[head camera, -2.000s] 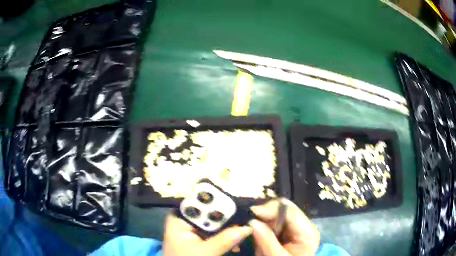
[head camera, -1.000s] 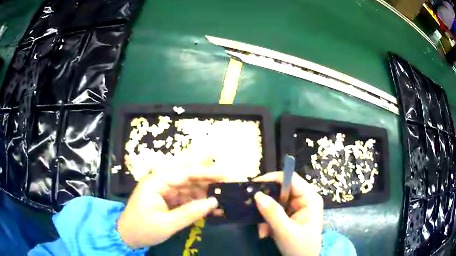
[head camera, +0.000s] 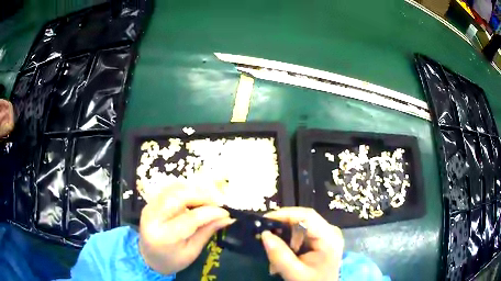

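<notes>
A small black housing point(head camera: 247, 233) with a few light dots is held level in front of me, below the trays. My left hand point(head camera: 181, 230) pinches its left end between thumb and fingers. My right hand point(head camera: 305, 241) holds its right end, thumb on the near face. The tweezers cannot be made out in the right hand. The larger left tray point(head camera: 206, 130), full of cream-white pieces, lies just behind my hands, its front edge partly hidden by them. The smaller right tray point(head camera: 418, 181) holds sparser white pieces.
Glossy black compartment trays lie at far left point(head camera: 82, 131) and far right point(head camera: 467, 142). Two long white strips point(head camera: 329, 85) and a yellow tape strip point(head camera: 243, 99) are behind the trays. More yellow tape point(head camera: 211, 258) shows below my hands. Part of another person point(head camera: 5, 118) shows at the left edge.
The white three-lens face seen first is turned away, and the black side shows. The flat tweezers upright in my right hand earlier no longer show. My left fingers now pinch the housing's left end.
</notes>
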